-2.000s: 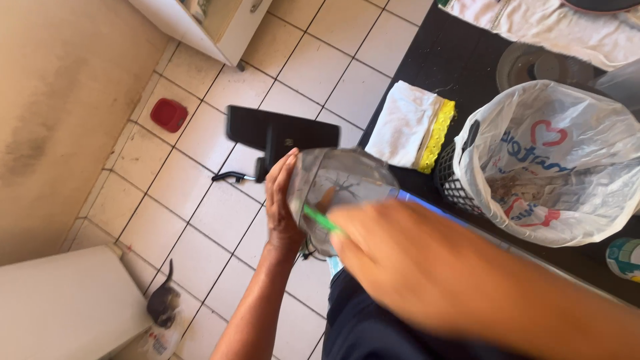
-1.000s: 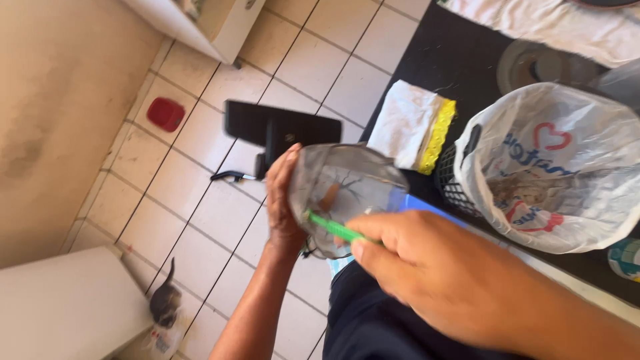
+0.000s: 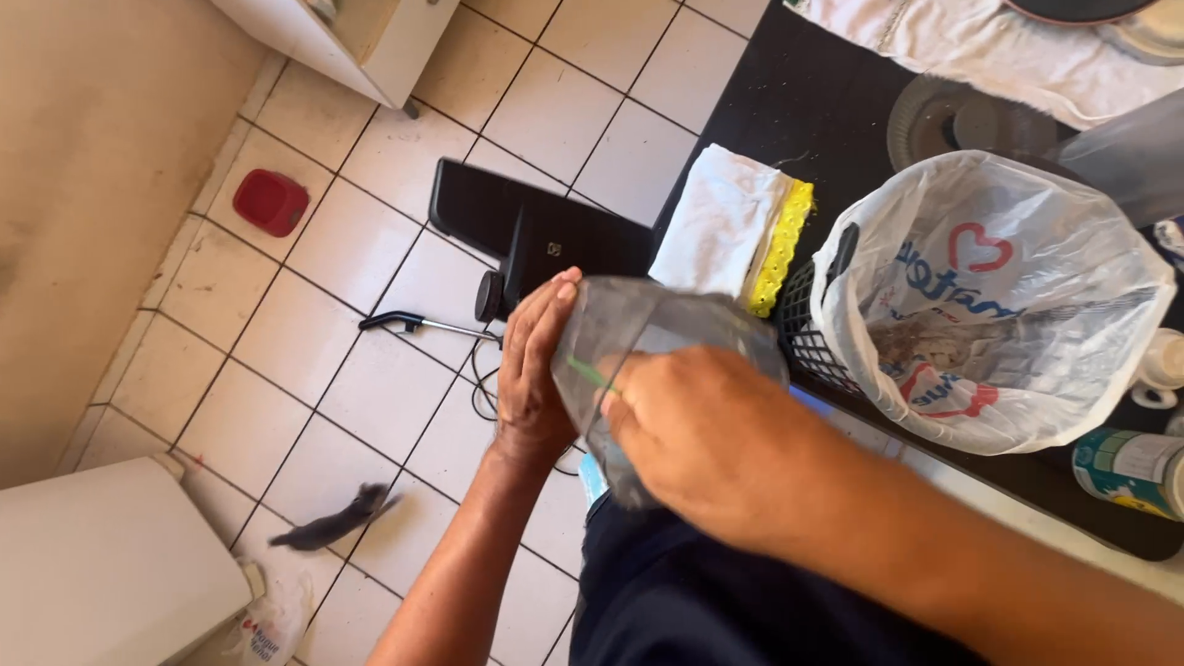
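My left hand (image 3: 536, 370) holds a greyish see-through container (image 3: 606, 319) by its left side, fingers spread along the rim. My right hand (image 3: 703, 444) grips a thin green tool (image 3: 587, 372) whose tip reaches into the container; its kind cannot be told. The right hand hides much of the container. To the right, a black mesh basket (image 3: 814, 324) lined with a white plastic bag (image 3: 1064, 388) stands on the dark table, with greyish debris inside. Beside it lies a folded white cloth (image 3: 717, 217) with a yellow trim.
A black appliance (image 3: 546, 227) with a hose stands on the tiled floor beyond my left hand. A small grey cat (image 3: 333, 523) and a red bowl (image 3: 270, 202) are on the floor at left. The table (image 3: 814, 102) also bears a can (image 3: 1128, 472) and a ring-shaped pan (image 3: 934, 129).
The cat has moved away from the white furniture onto the open floor. My right hand still holds the green tool at the container, and the container has tilted.
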